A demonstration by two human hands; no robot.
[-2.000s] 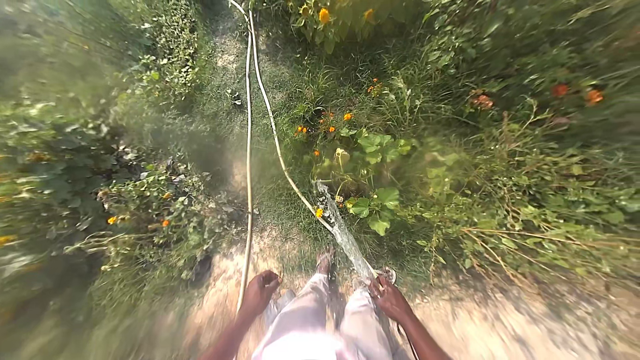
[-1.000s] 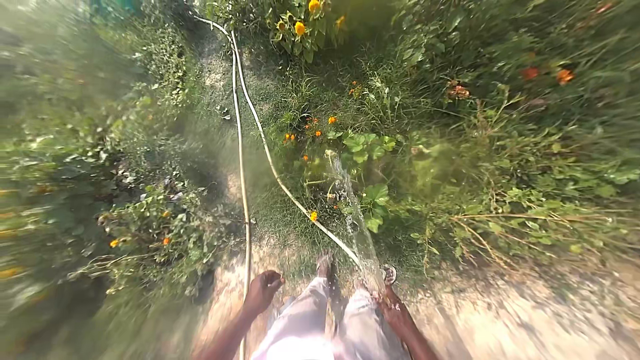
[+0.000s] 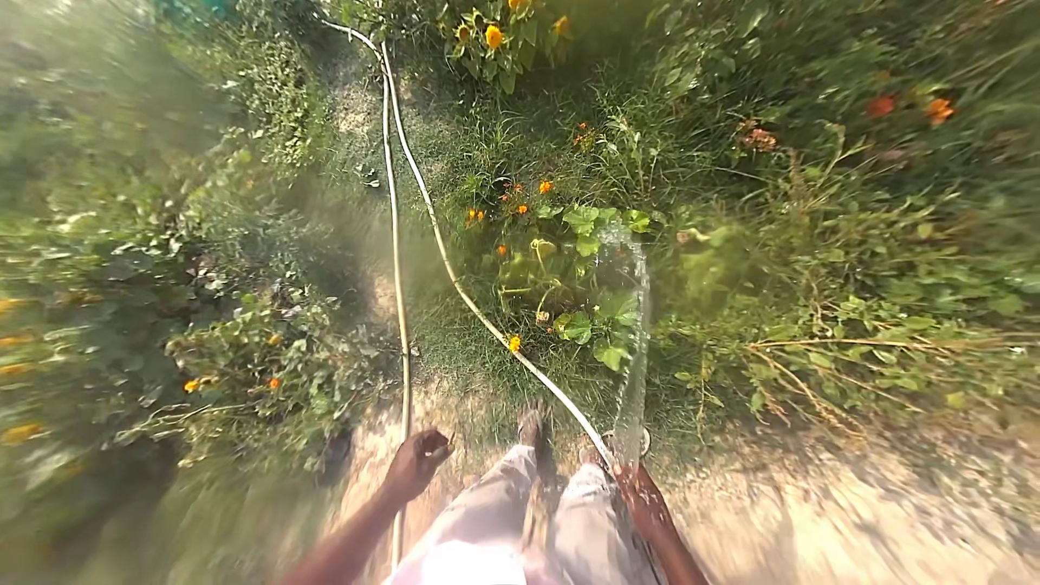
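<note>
My right hand [image 3: 640, 491] is closed around the end of a pale hose [image 3: 561, 392], beside my right leg. A stream of water [image 3: 638, 349] rises from that hand and arcs over the leafy green plants [image 3: 613, 313] ahead. My left hand [image 3: 420, 461] hangs over the bare soil with its fingers curled, above or beside a second length of hose [image 3: 400, 301]; no grip on it can be seen. Whether the left hand holds anything small cannot be told. The two hose lengths run forward and come together near the top of the view.
Dense weeds and leafy plants [image 3: 244, 349] border the left side. Orange flowers [image 3: 546, 187] and a yellow-flowered plant [image 3: 493, 36] grow ahead. Tall grass and dry stems [image 3: 845, 343] stand at the right. Bare soil [image 3: 812, 512] lies around my feet.
The water stream, leaning left at first, has swung right and now falls over the plants farther to the right. The right hand keeps the hose; the left hand stays near the second hose length.
</note>
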